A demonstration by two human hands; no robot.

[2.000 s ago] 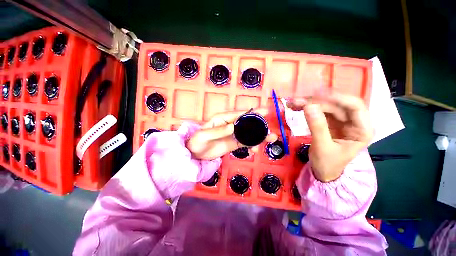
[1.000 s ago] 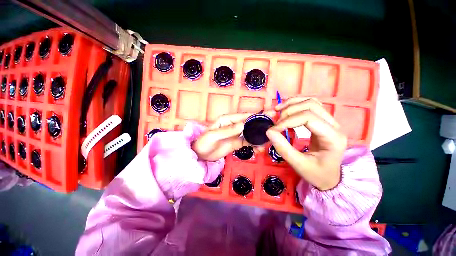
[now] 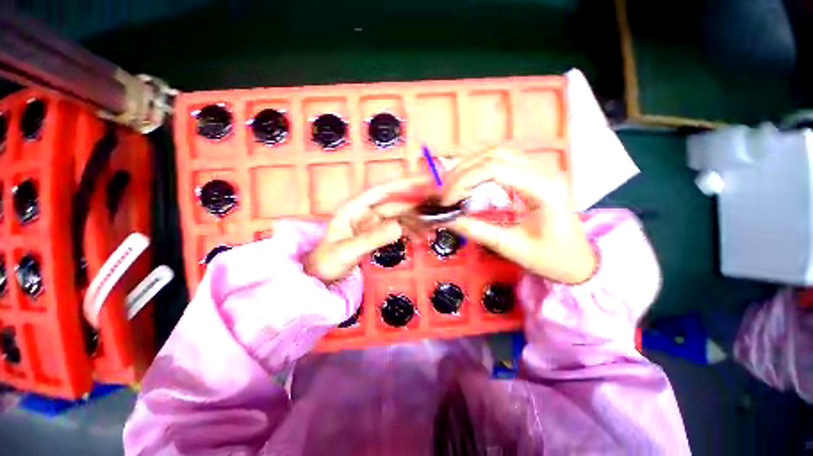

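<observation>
A black watch head [image 3: 439,212] is held nearly edge-on above the middle of the red-orange tray [image 3: 374,88]. My left hand [image 3: 370,224] grips its left side and my right hand [image 3: 521,214] grips its right side. A small white cloth [image 3: 488,196] shows within my right hand. A blue stick [image 3: 431,166] lies on the tray just beyond my hands, its lower part hidden by them. Several watch heads sit in the tray pockets, such as one in the back row [image 3: 385,129]. My hands and sleeves cover part of the middle rows.
Tilted red-orange trays [image 3: 61,343] with watch heads stand at left, with white straps [image 3: 116,272] by them. A metal arm [image 3: 71,67] reaches in at upper left. A white sheet [image 3: 593,142] lies under the tray's right edge. A white box [image 3: 768,214] and a pink sleeve [image 3: 774,343] are at far right.
The view has shifted, so the tray sits further left and more of the white box shows. The watch head has turned from face-up to nearly edge-on, and my right hand has closed onto it.
</observation>
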